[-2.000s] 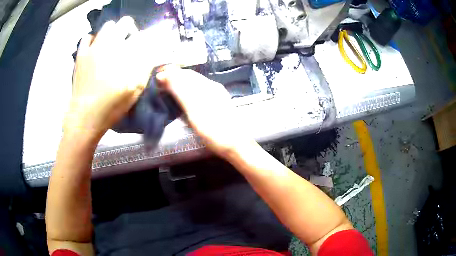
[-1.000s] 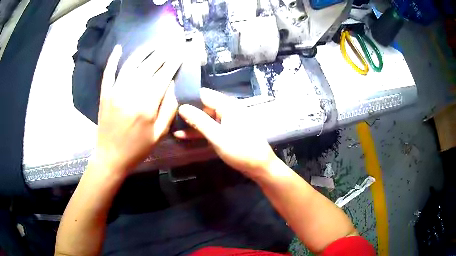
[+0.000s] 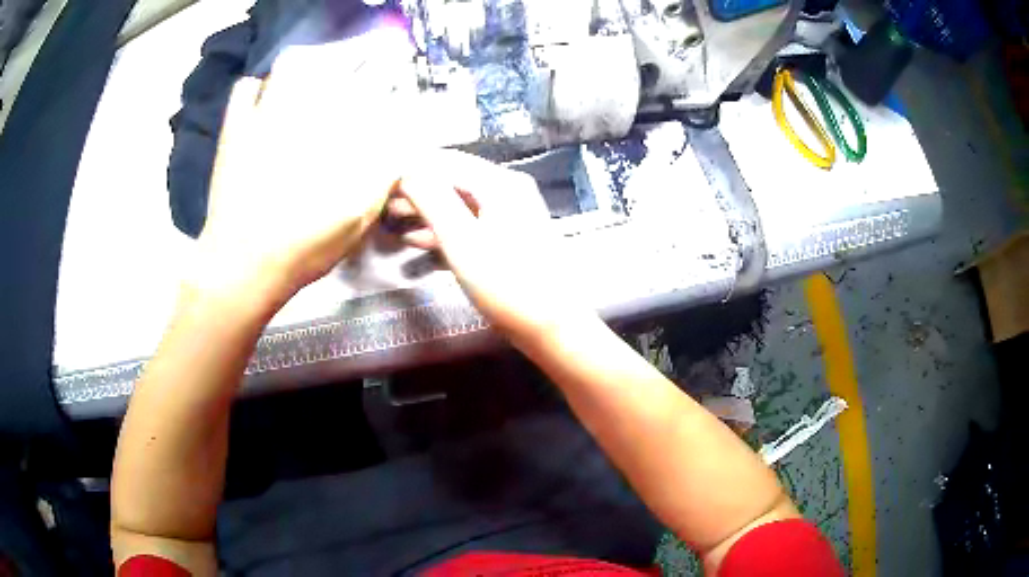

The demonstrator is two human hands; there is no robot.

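Observation:
Dark cloth [image 3: 201, 152] lies bunched on the white machine table, left of and behind my left hand, reaching up toward the bright needle area. My left hand [image 3: 310, 169] lies over the cloth, its fingers washed out by glare. My right hand [image 3: 463, 214] is beside it, thumb and fingers pinched together at a small dark bit of cloth between the two hands. The lint-covered overlock machine [image 3: 581, 79] stands at the far side of the table. The presser foot is hidden by glare and my left hand.
Yellow-handled snips [image 3: 802, 118] and green-handled snips [image 3: 836, 117] lie right of the machine. A dark recess [image 3: 553, 180] is in front of it. A large dark cloth [image 3: 40, 214] drapes over the table's left end. The table's ruler edge [image 3: 372, 338] faces me.
The dark strip that ran between my hands a second ago is now mostly out of sight. My left hand has moved up and forward, and my right hand slightly up and left.

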